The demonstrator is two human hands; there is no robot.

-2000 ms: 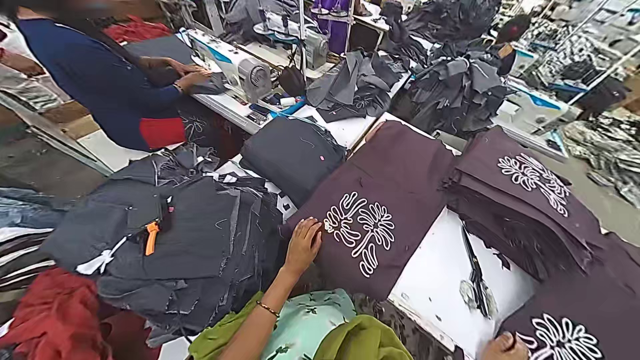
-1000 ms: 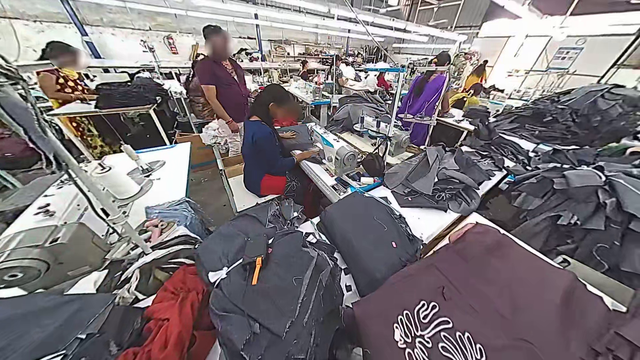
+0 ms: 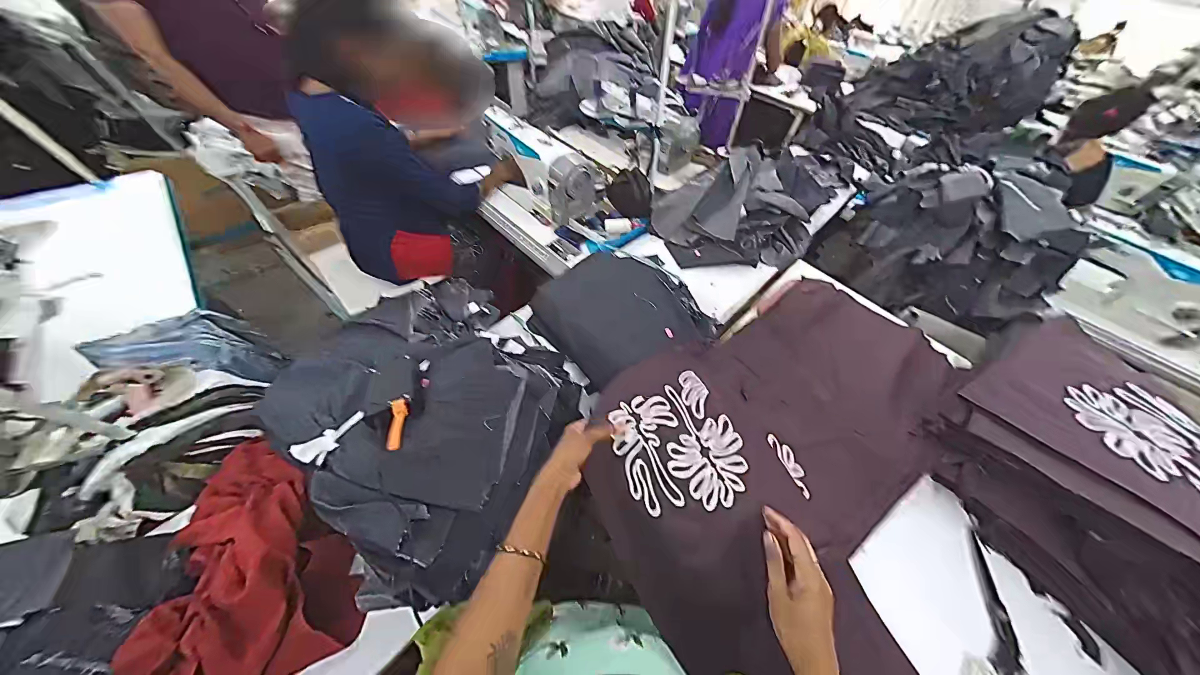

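A dark maroon fabric panel (image 3: 844,375) with white looped floral embroidery (image 3: 708,459) lies across the white table in front of me. At its left edge, beside the embroidery, my left hand (image 3: 574,452) pinches the cloth between thumb and fingers; a bracelet circles that wrist. My right hand (image 3: 797,586) rests over the lower part of the panel with its fingers apart, below a small white leaf-shaped motif (image 3: 787,464). To the right sits a stack of maroon panels (image 3: 1078,412) with similar embroidery.
Dark grey cut pieces (image 3: 450,403) are piled at left, with an orange-handled tool (image 3: 397,424) on top. Beyond lies a folded grey bundle (image 3: 619,314). Red cloth (image 3: 248,553) is at lower left. A co-worker in blue (image 3: 361,178) sits at a sewing machine (image 3: 553,169).
The view swung up and came back down. My right hand, at the lower right edge two seconds ago, is now over the middle panel. My left hand remains at that panel's left edge.
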